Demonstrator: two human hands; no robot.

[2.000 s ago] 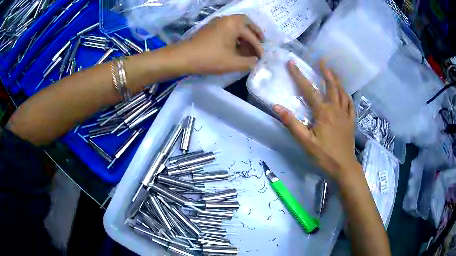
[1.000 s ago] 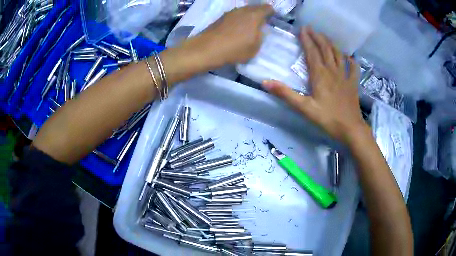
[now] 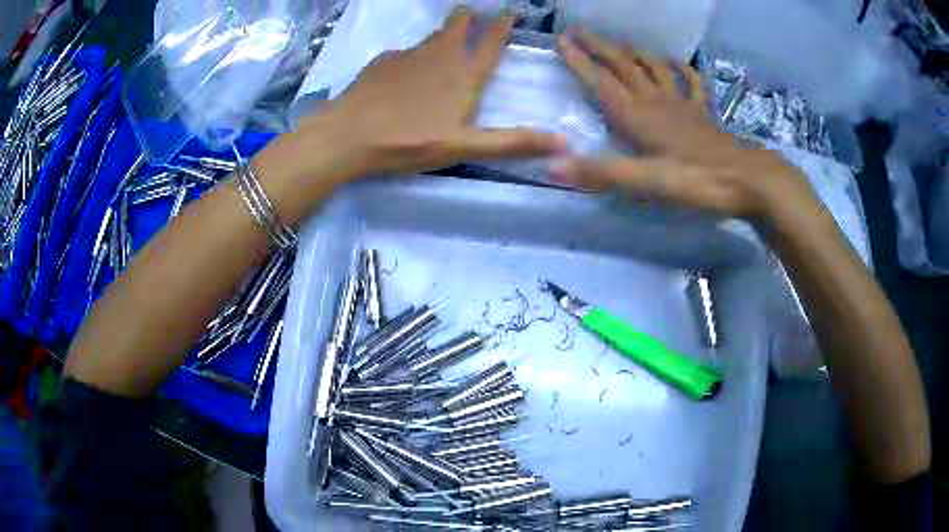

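Observation:
A clear plastic box (image 3: 536, 94) with a white liner inside lies just behind the white tray. My left hand (image 3: 427, 99) is on its left side and my right hand (image 3: 650, 120) on its right side, thumbs meeting at the near edge, fingers spread. Both hands are slightly blurred. The white tray (image 3: 666, 223) holds many metal cylinders (image 3: 416, 390) in a pile on its left, one single cylinder at the right wall, and dark curled trimmings. A green-handled knife (image 3: 650, 351) lies in the tray, its blade pointing to the upper left.
Blue trays (image 3: 57, 249) full of cylinders stand at the left. Behind them are a clear box lid (image 3: 156, 114) and crumpled plastic film (image 3: 224, 62). A clear box of small metal parts (image 3: 775, 114) is at the upper right. White sheets (image 3: 635, 23) and translucent film lie at the back.
Both hands have moved closer together, and now frame the box with the thumbs meeting. The box now sits straighter. The whole view has turned, and the tray and knife appear shifted.

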